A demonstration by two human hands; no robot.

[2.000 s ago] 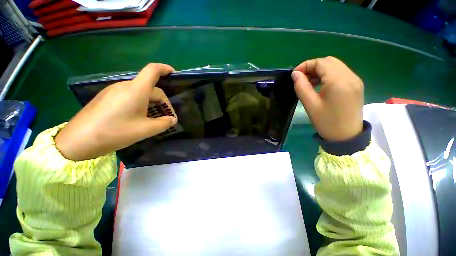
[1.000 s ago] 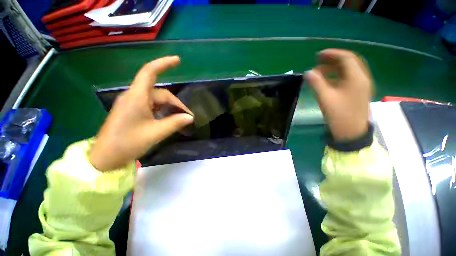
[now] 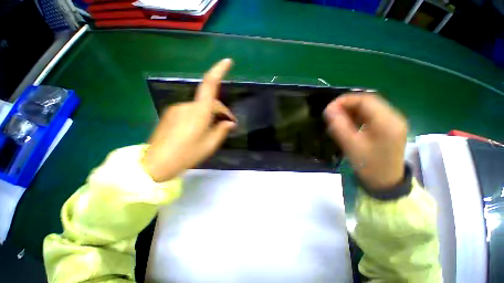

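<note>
An open laptop stands in front of me with its glossy dark screen (image 3: 271, 119) raised. A white foam sheet (image 3: 254, 226) covers its base and hides the keyboard. Bits of clear film stick up at the screen's top edge. My left hand (image 3: 193, 121) is in front of the screen's left part, index finger pointing up, the thumb near the other fingers. My right hand (image 3: 370, 135) is blurred, in front of the screen's right side, thumb and fingertips close together. Whether either hand holds something small cannot be seen.
A blue parts bin (image 3: 41, 149) with clear plastic bags lies at the left on white paper. Stacked red trays (image 3: 149, 21) with white sheets stand at the back left. A filmed dark laptop (image 3: 489, 182) lies at the right beside white foam (image 3: 450, 193).
The view has shifted, so the laptop and bin appear further right. My right hand has left the screen's top right corner and come down in front of its right side. The left index finger points higher.
</note>
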